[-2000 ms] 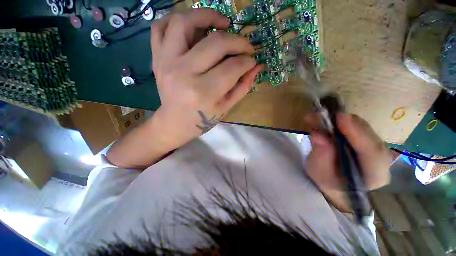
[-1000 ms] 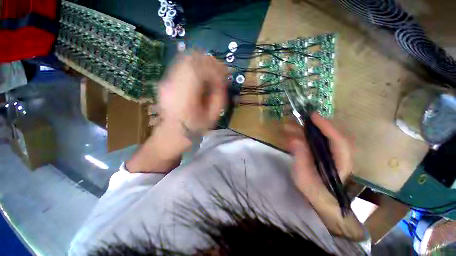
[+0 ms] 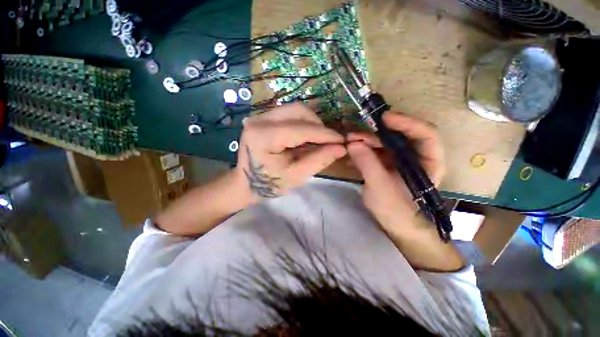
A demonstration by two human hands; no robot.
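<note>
The green PCB panel (image 3: 316, 56) lies on the tan board, with dark lead wires (image 3: 263, 46) running left from it to small white discs (image 3: 230, 96) on the green mat. My left hand (image 3: 289, 148) is below the panel's lower left, thumb and fingertips pinched together; what they pinch is too small to tell. My right hand (image 3: 401, 158) holds the black soldering iron (image 3: 404, 155), its metal barrel pointing up-left over the panel. My right thumb and fingertip meet my left fingertips.
Stacked PCB panels (image 3: 69, 105) stand at the left bench edge. A round silvery tin (image 3: 513, 82) is on the board's right side. Rubber bands (image 3: 477, 160) lie near it. A coiled dark item (image 3: 520, 14) is at the top right. Cardboard boxes (image 3: 135, 181) are below the bench. A black cable (image 3: 526, 209) runs right.
My left hand has moved from the mat's edge to meet my right fingertips below the panel. The iron remains in my right hand. The camera view has shifted.
</note>
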